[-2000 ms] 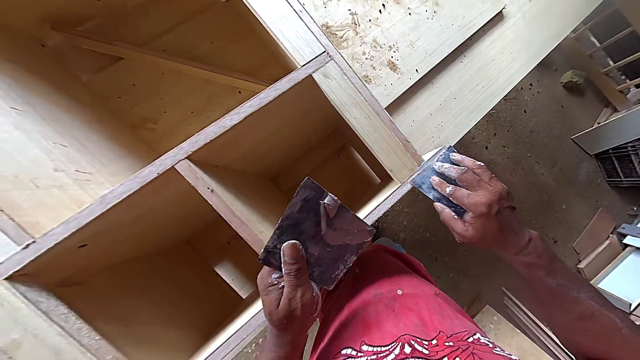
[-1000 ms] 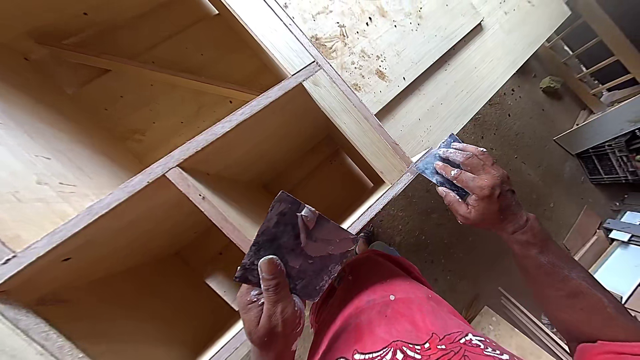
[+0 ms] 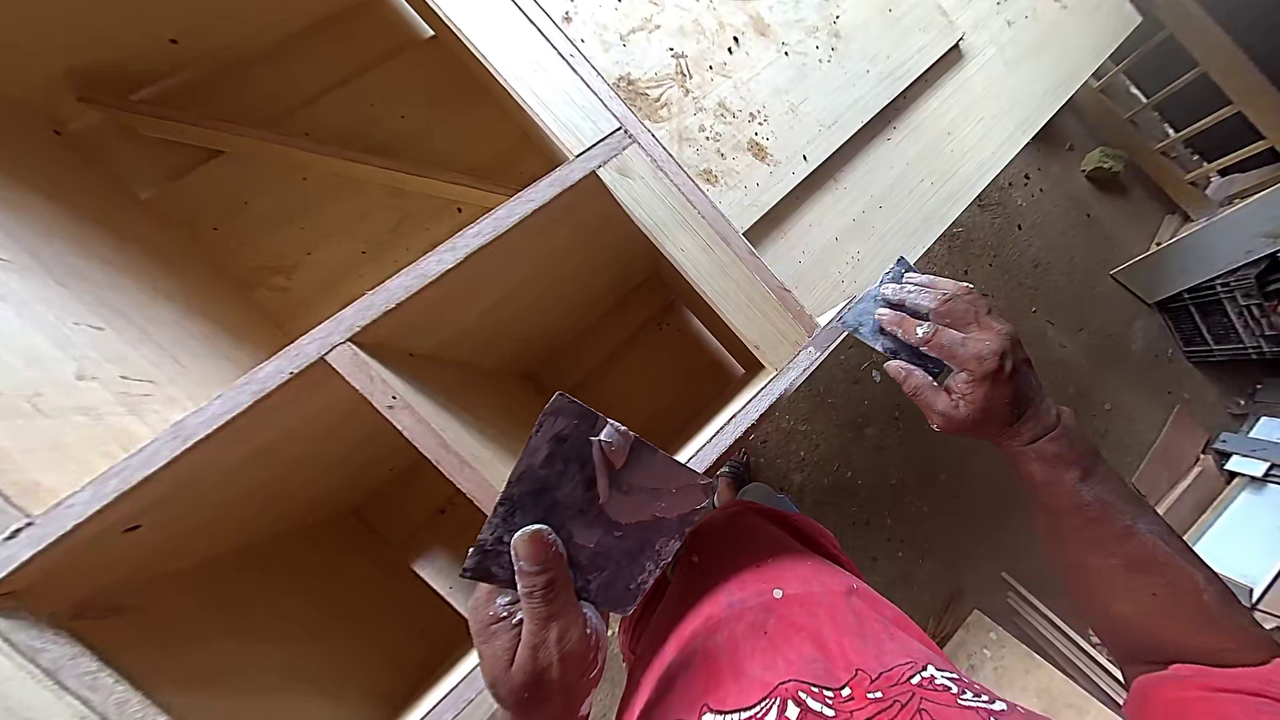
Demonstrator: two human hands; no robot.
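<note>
In the lower middle my left hand [image 3: 545,630] holds a dark square board [image 3: 575,500], its thumb on top. Pinkish putty [image 3: 650,480] is smeared over the board's right part. My right hand [image 3: 970,350], with whitish smears on its fingers, grips a thin blue-grey putty spreader [image 3: 885,315]. The spreader's left edge meets or lies very near the outer corner of a wooden cabinet frame [image 3: 785,370]; actual contact is hard to tell. Pinkish-grey filler coats the edges of the frame and its divider [image 3: 400,280].
Pale wood panels [image 3: 900,170] lie beyond the cabinet, one spotted with brown residue. At the right stand a slatted wooden frame [image 3: 1200,100] and a black plastic crate [image 3: 1225,315]. Wood strips [image 3: 1065,640] lie at the lower right on the dirt floor [image 3: 960,520]. A foot shows beside the cabinet.
Both hands still hold the same things. The right hand with the spreader remains by the frame's corner, with only a slight shift. The view has moved a little.
</note>
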